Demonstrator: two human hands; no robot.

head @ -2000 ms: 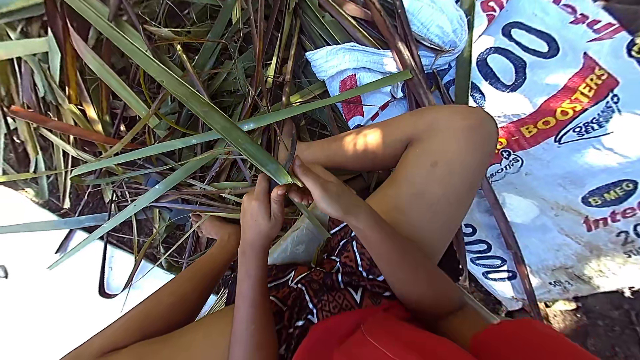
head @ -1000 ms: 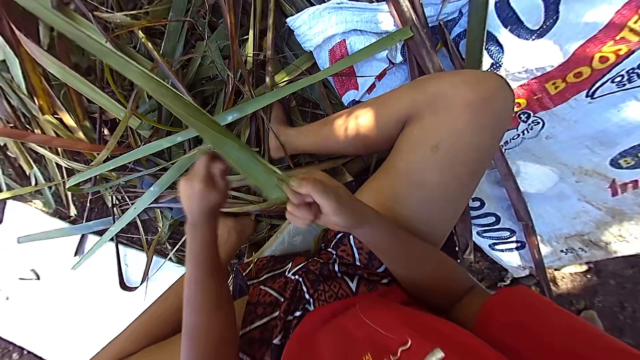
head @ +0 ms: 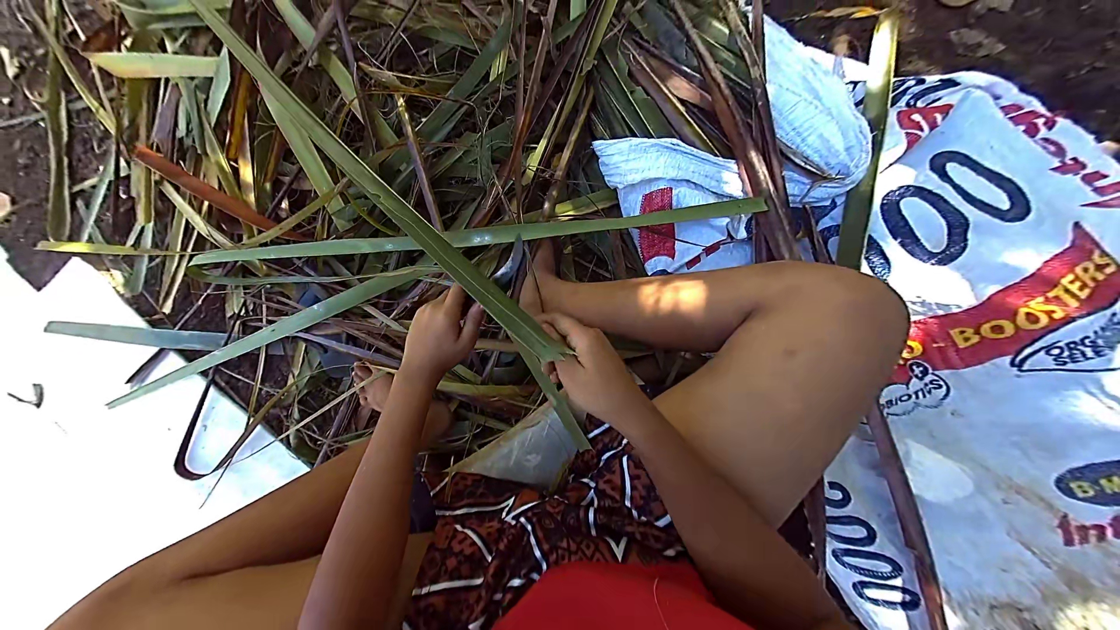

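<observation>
My right hand pinches the lower end of a long green leaf strip, which runs up to the upper left. A narrower end of leaf hangs below these fingers. My left hand is closed just left of the strip, and a small dark metal blade juts up beyond its fingers; its handle is hidden in the hand. Another green leaf strip crosses behind the long one. A paler strip slants down to the left. Both hands are above my lap, between my bent legs.
A heap of green and brown leaf strips covers the ground ahead. Printed white woven sacks lie at the right, with brown stalks across them. A white sheet is at the left. My bare feet rest by the heap.
My left hand has moved right and down towards my right hand since one second ago, when it was farther left and blurred. My right hand still holds the leaf end.
</observation>
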